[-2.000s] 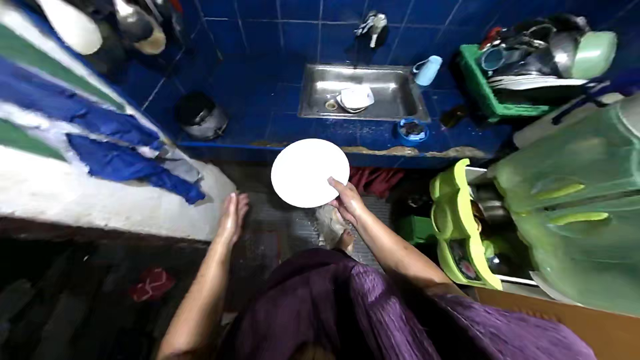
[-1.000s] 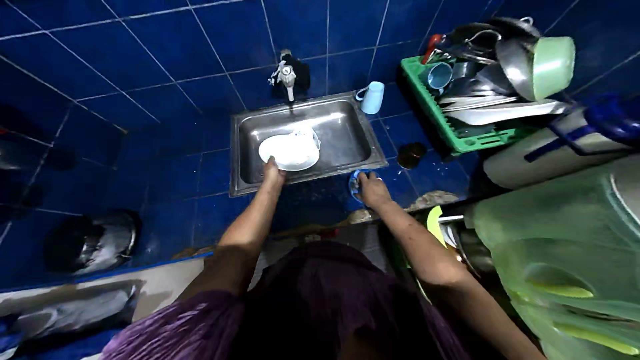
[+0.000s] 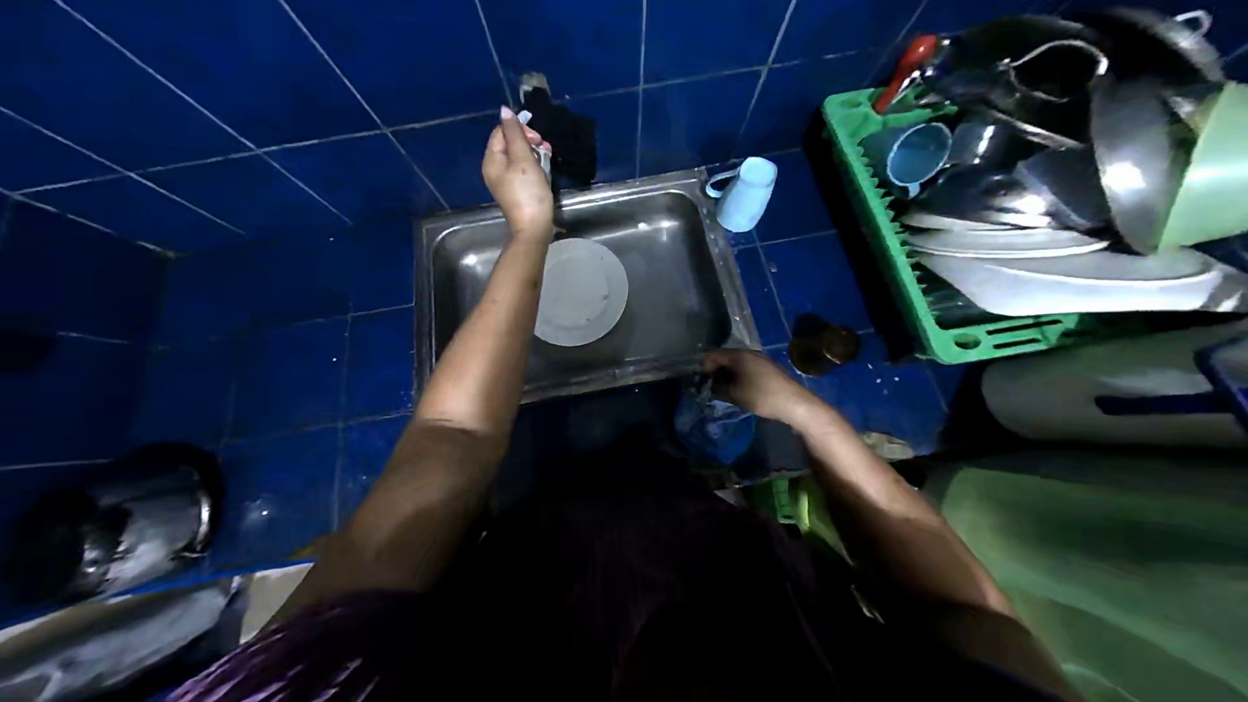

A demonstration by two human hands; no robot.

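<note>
My left hand [image 3: 519, 171] is raised at the faucet [image 3: 542, 151] above the back rim of the metal sink [image 3: 663, 283], its fingers closed on the faucet's handle. In the sink's left half lies a white plate [image 3: 582, 292], partly behind my left forearm. My right hand [image 3: 746, 380] is at the sink's front right corner, holding something dark over a small blue bowl [image 3: 717, 431]; what it holds is too dim to name. A light blue mug [image 3: 749, 195] stands by the sink's back right corner.
Right of the sink, a green dish rack [image 3: 951, 346] holds pans, plates and a blue cup [image 3: 918, 156]. A small brown object [image 3: 824, 346] sits between sink and rack. At lower left is a metal pot [image 3: 146, 522]; at lower right, a translucent green plastic cover [image 3: 1102, 556].
My left hand has let go of the white plate, now lying in the sink, and has moved up to the faucet. My right hand remains near the small blue bowl.
</note>
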